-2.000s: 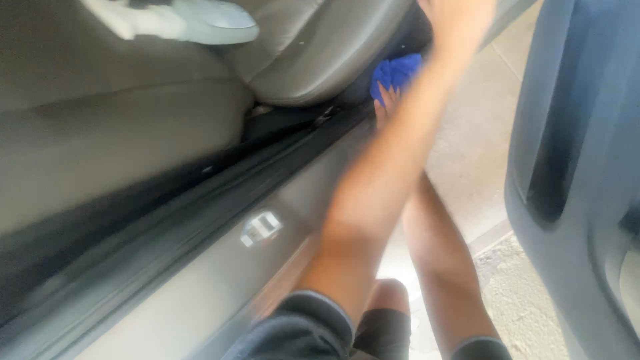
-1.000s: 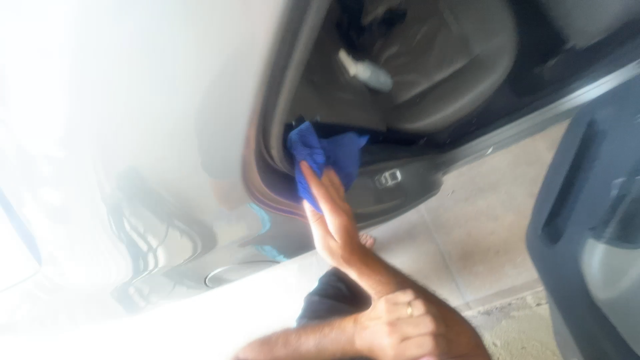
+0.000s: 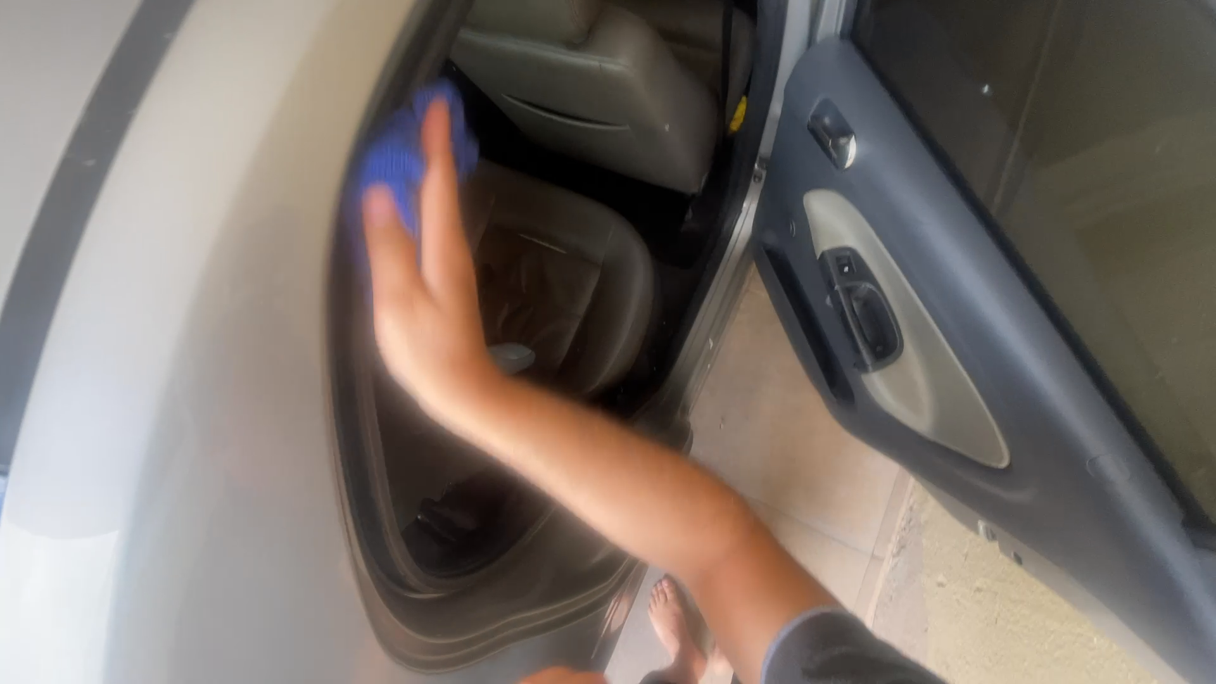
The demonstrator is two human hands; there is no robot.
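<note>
My right hand (image 3: 423, 323) presses a blue cloth (image 3: 394, 157) against the edge of a silver car's door opening, at the upper left of the view. Two of its fingers lie stretched over the cloth, and the hand is slightly blurred. The dark door seal (image 3: 356, 513) runs down from there and curves round the bottom of the opening. A sliver of skin at the bottom edge may be my left hand (image 3: 563, 676); what it does is hidden.
The open car door (image 3: 950, 313), with its handle and armrest, stands at the right. Inside are a leather seat cushion (image 3: 541, 275), its backrest (image 3: 608, 95) and a pale object (image 3: 511, 357). Floor tiles (image 3: 798, 446) and a bare foot (image 3: 670, 608) show below.
The view has shifted a lot. The blue cloth, at the lower corner of the door opening one second ago, is now farther up its side edge. My left hand has left my right forearm.
</note>
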